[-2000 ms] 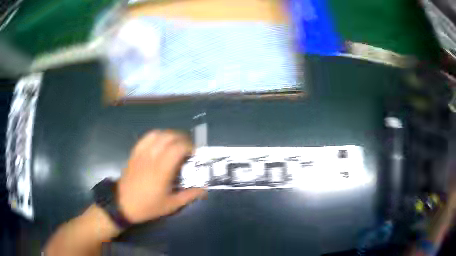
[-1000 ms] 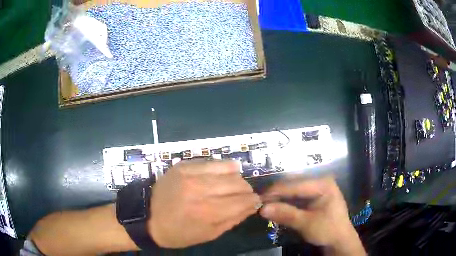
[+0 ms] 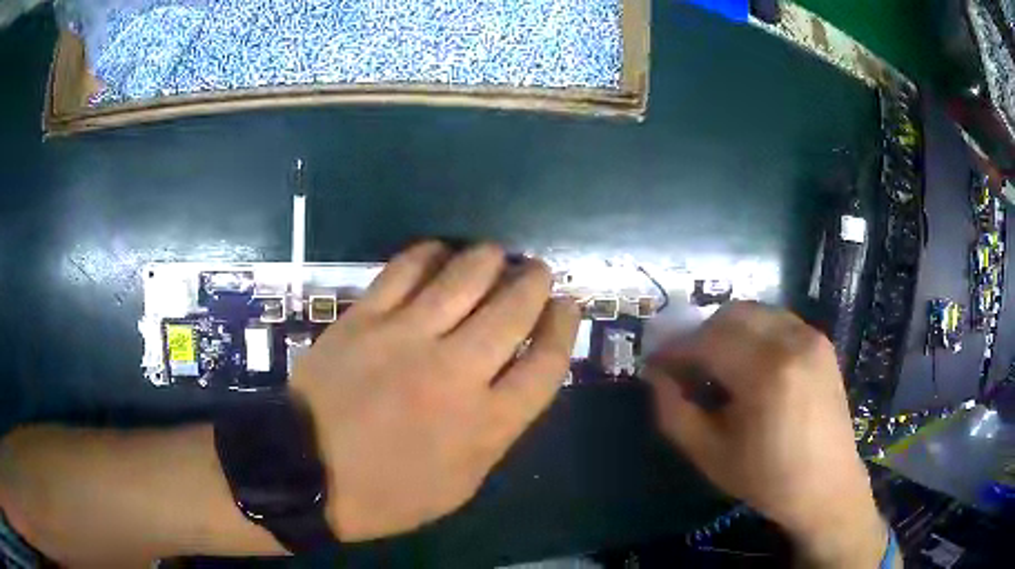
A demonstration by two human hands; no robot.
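A long white housing (image 3: 367,270) lies across the dark mat, with a dark circuit board (image 3: 223,339) inside it. White blocks, brown-white squares and a yellow block show on the board. A narrow white lead (image 3: 298,228) with a dark tip sticks up from the housing's far edge. My left hand (image 3: 445,367) lies palm down over the middle of the housing and hides what is under it. My right hand (image 3: 768,411) is at the housing's right part, thumb and fingers bent close to the board. Whether its fingertips hold anything cannot be seen.
A shallow carton (image 3: 356,102) of small screws stands beyond the housing, a crumpled clear bag (image 3: 95,22) at its left. A black barrel-shaped tool (image 3: 843,267) lies at the right. Beyond it are dark trays (image 3: 899,222) with yellow-dotted boards. A blue coiled cord (image 3: 718,525) is near my right wrist.
The view has shifted. My left hand has gone from the housing's end to its middle. My right hand has come into view and moved from below the housing's near edge onto its right part.
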